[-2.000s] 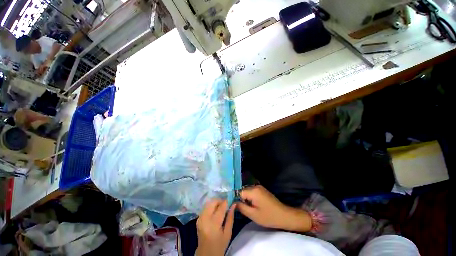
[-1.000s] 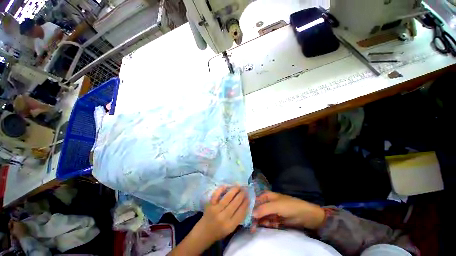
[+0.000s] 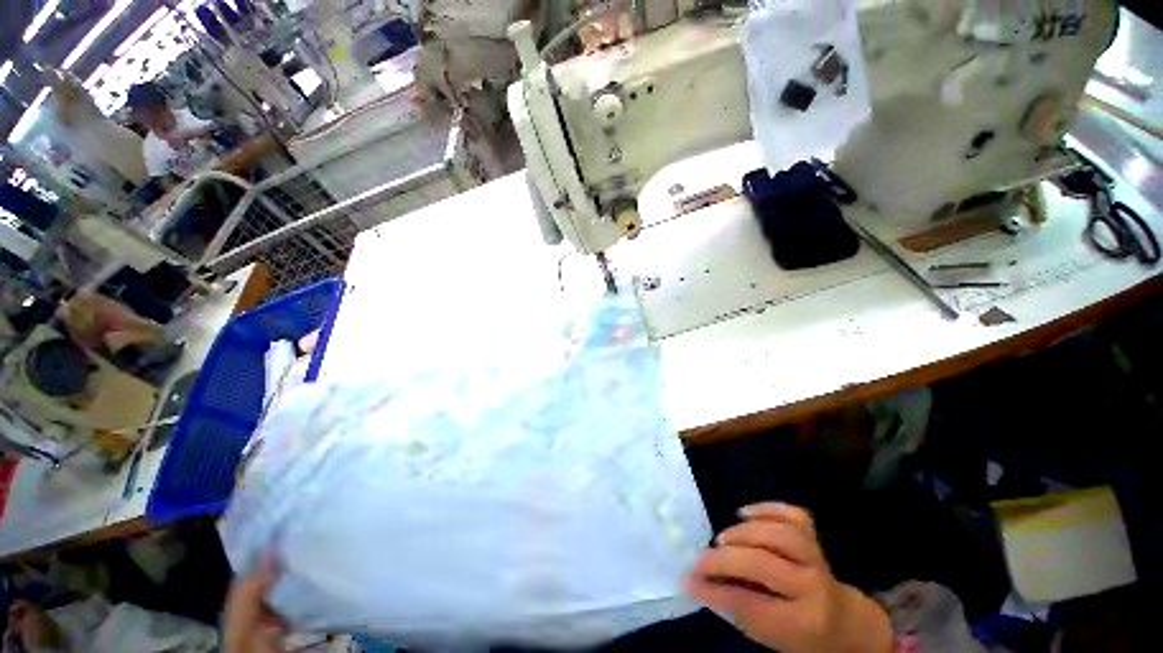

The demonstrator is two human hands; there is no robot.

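Note:
The pale blue printed panel [image 3: 485, 510] lies wrong side up, from the presser foot and needle [image 3: 608, 273] of the cream-white lockstitch machine [image 3: 689, 102] down over the table's front edge. Its near part is blurred and spread wide. My left hand [image 3: 251, 615] is at the panel's lower left edge, blurred and partly cut off by the picture's bottom; its fingers close on the cloth. My right hand [image 3: 781, 580] is at the panel's lower right corner, fingers curled, with the fingertips pinching the edge. The far end of the panel lies at the needle.
A black pouch [image 3: 801, 217] and a thin metal rod [image 3: 908, 271] lie on the machine bed. Black-handled scissors [image 3: 1120, 230] lie far right. A white cloth scrap [image 3: 806, 83] hangs on the machine arm. A blue basket [image 3: 211, 447] stands left. A person [image 3: 166, 140] is in the left background.
My hands have moved apart, left hand to the far left edge, right hand further right. The panel's near part is spread out. The view has tilted up, showing more of the machine.

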